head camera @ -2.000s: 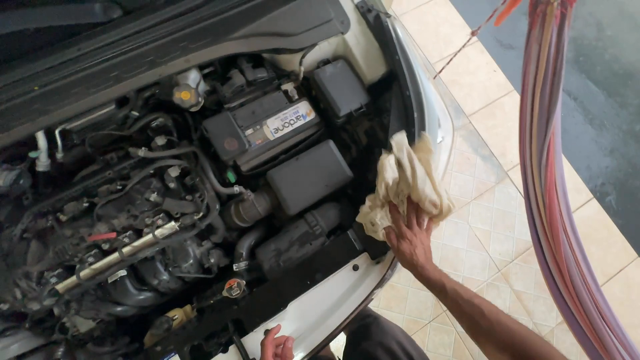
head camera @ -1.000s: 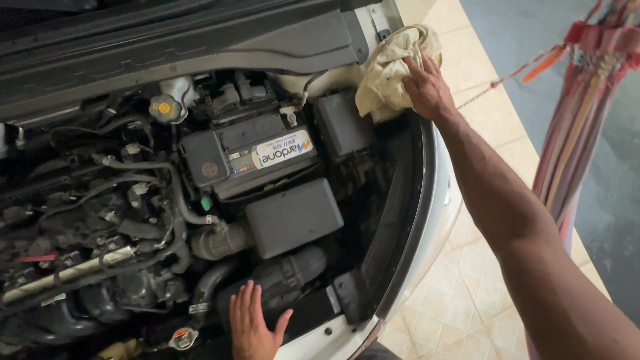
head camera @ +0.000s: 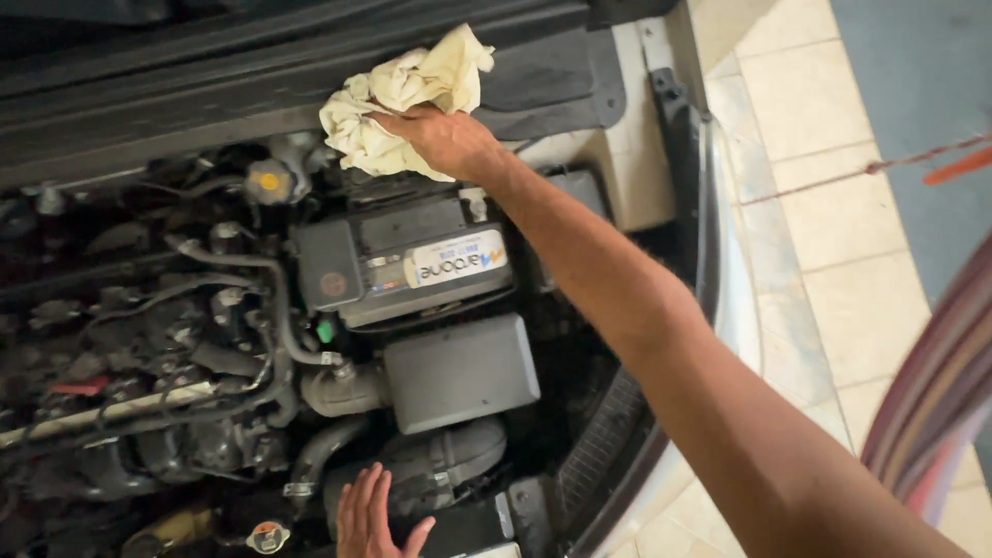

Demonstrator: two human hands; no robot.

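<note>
My right hand point(head camera: 446, 139) is closed on a crumpled cream cloth point(head camera: 372, 143), which lies against the black plastic cowl panel point(head camera: 194, 128) at the rear of a car's engine bay. Below that hand sits the car battery point(head camera: 411, 267) with a label on its top. My left hand point(head camera: 376, 519) is at the bottom edge with fingers spread, over or beside the black air intake duct point(head camera: 465, 453); whether it touches cannot be told. Between the two hands is a grey plastic box cover point(head camera: 461, 372).
The engine point(head camera: 139, 349) with hoses and wiring fills the left side. A capped reservoir point(head camera: 269, 182) stands left of the battery, and a radiator cap point(head camera: 268, 536) is at the bottom. Right of the fender point(head camera: 736, 310) are floor tiles point(head camera: 852, 217), a thin cord point(head camera: 821, 184) and striped fabric point(head camera: 938, 372).
My right hand has moved with the cloth from the headlight side, up along the fender, then left onto the cowl panel. My left hand stays low over the front of the engine bay.
</note>
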